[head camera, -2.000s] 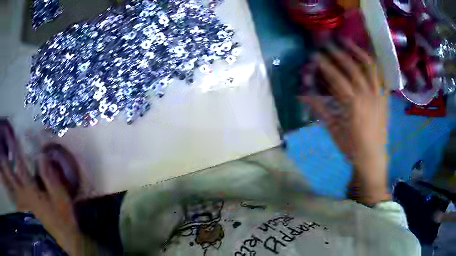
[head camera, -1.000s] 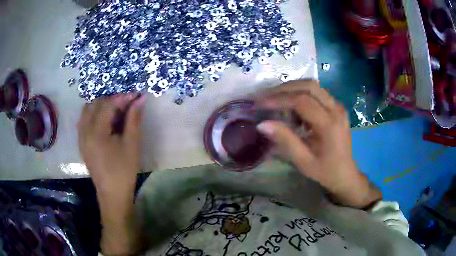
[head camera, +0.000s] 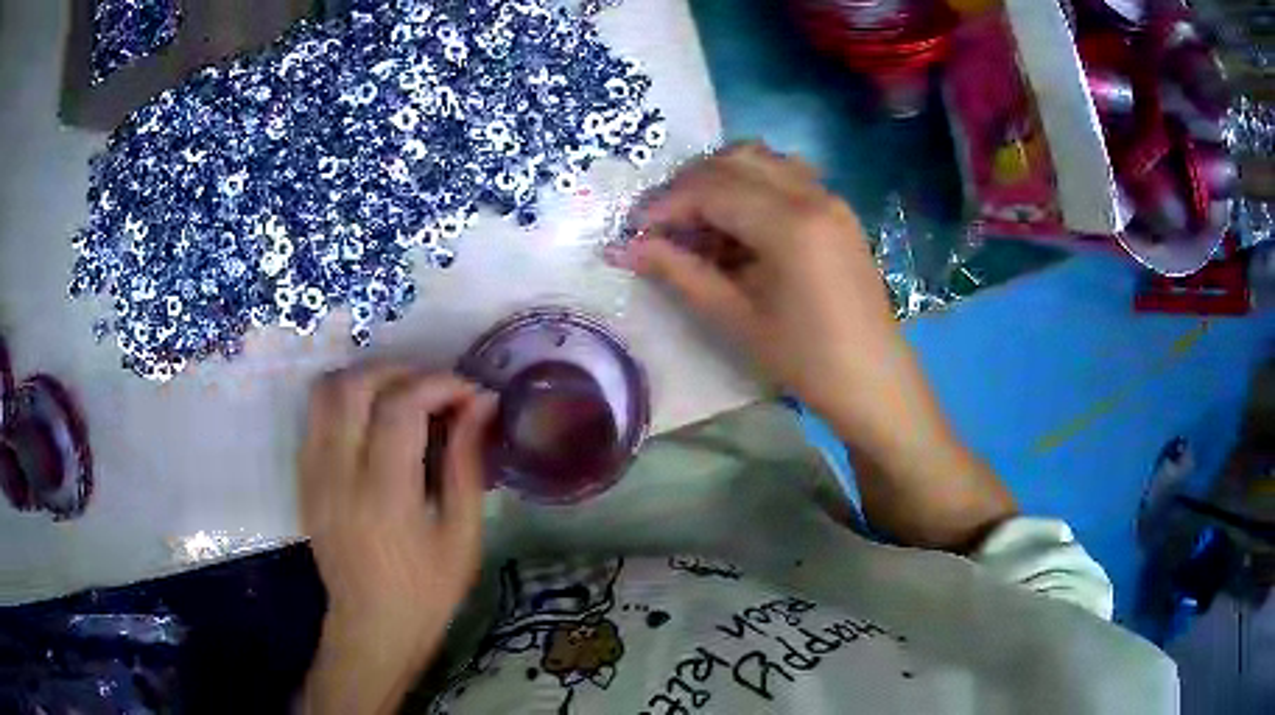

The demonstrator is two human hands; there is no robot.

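A plum flanged housing (head camera: 562, 419) lies open tube up at the near edge of the white board, with a few small marks or pieces on its pale ring face. My left hand (head camera: 394, 489) is blurred, its fingertips at the housing's left rim; whether they grip it or a small piece is hidden. My right hand (head camera: 762, 259) is over the board's right side, thumb and fingers close together; I cannot tell whether they hold a nut. A large pile of small silver nuts (head camera: 350, 168) covers the back left of the board.
Plum housings (head camera: 49, 444) stand at the board's left edge. Clear plastic scraps (head camera: 923, 266) lie on the green surface (head camera: 783, 112). Bright red flanged parts (head camera: 881, 35) and a pink-printed carton (head camera: 1028, 126) of red housings are at the back right. A cardboard tray (head camera: 210, 28) is behind the pile.
My right hand has left the housing and moved up the board. My left hand has come from the pile's near edge to the housing's left rim. The camera view has shifted.
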